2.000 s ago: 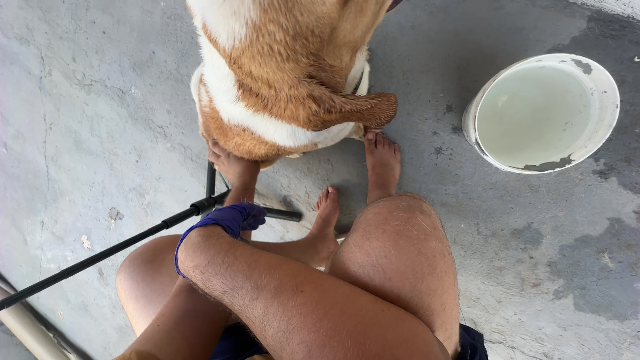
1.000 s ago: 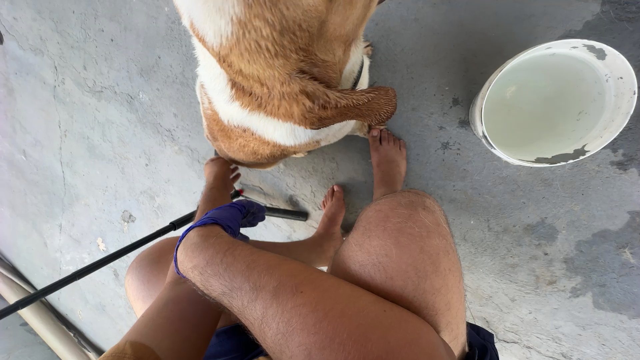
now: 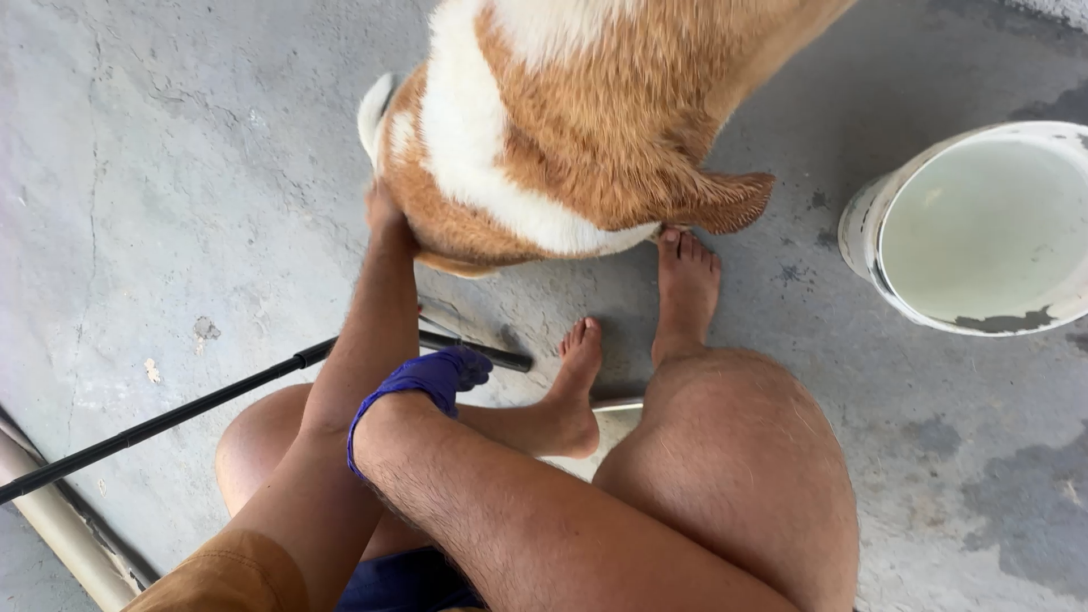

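Note:
A brown-and-white dog [image 3: 595, 127] with short fur stands at the top centre, its brown furry flap, an ear or a tail, sticking out to the right. My left hand [image 3: 384, 208] is bare and touches the dog's left-hand edge; its fingers are mostly hidden, so its grip does not show. My right hand [image 3: 442, 374], in a purple disposable glove, hangs near my left forearm, below the dog. Its fingers look bent and only partly show. Beside it, a black tubular pole [image 3: 195, 408] lies on the floor, passing beneath my left forearm.
To the right stands a white bucket [image 3: 884, 280] of cloudy liquid, its rim marked with dark patches. Bare feet [image 3: 688, 289] rest on the grey concrete floor [image 3: 255, 76] just below the dog. A pale pipe [image 3: 64, 531] runs along the lower left.
My left hand has moved up from below the dog to its left-hand edge. A white part of the dog now shows at the far left of its body. The gloved hand stays in about the same place.

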